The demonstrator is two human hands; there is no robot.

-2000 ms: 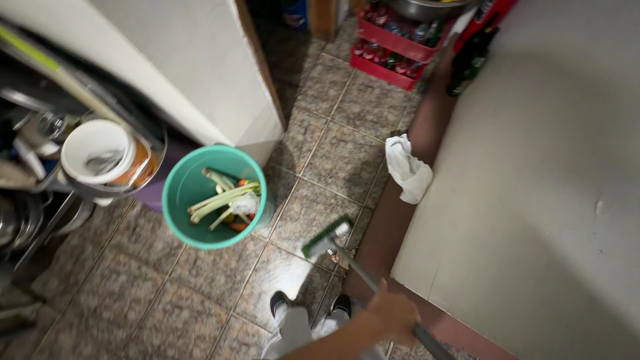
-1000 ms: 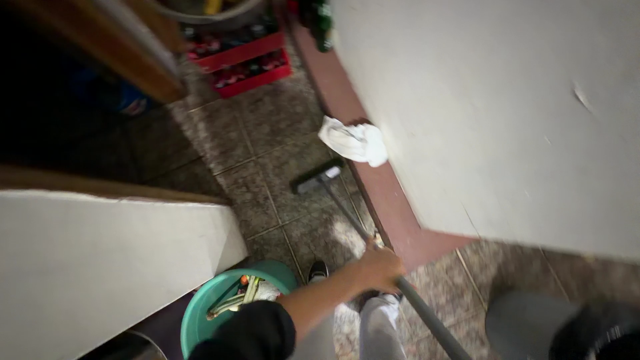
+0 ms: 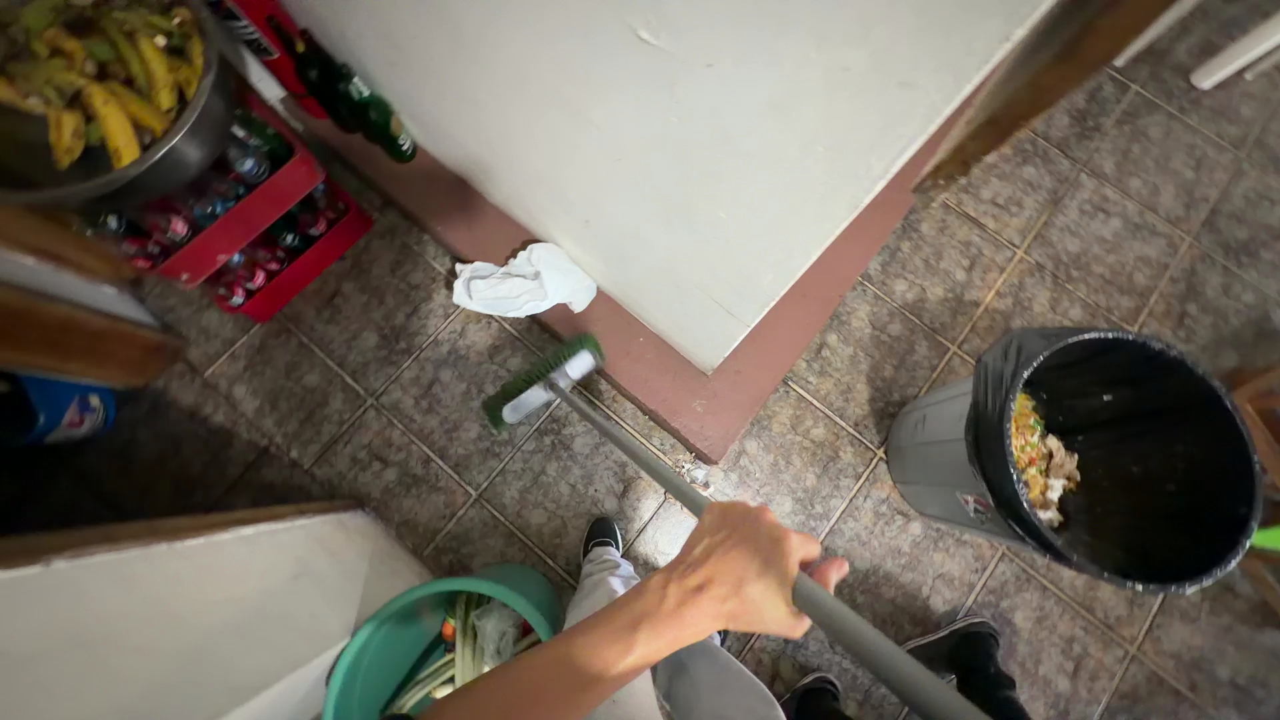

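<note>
My left hand (image 3: 750,570) is closed round the grey handle of a broom (image 3: 545,382), with the forearm coming in from the bottom left. The broom head, with green bristles and a pale block, is over the floor tiles beside the reddish-brown wall base. Just behind it a crumpled white cloth (image 3: 525,280) lies against the wall base, partly over its edge. Small pale debris (image 3: 695,472) lies at the corner of the base, beside the broom handle. My right hand is not in view.
A green bucket (image 3: 345,670) of vegetable scraps stands bottom left, a lined grey bin (image 3: 930,440) at right. Red bottle crates (image 3: 240,225) and a metal pot (image 3: 190,140) with banana peels are at upper left. Another person's shoes (image 3: 950,640) are at lower right.
The view has swung far round to the right, bringing in the lined bin and the other person's feet. My left hand keeps hold of the broom handle throughout.
</note>
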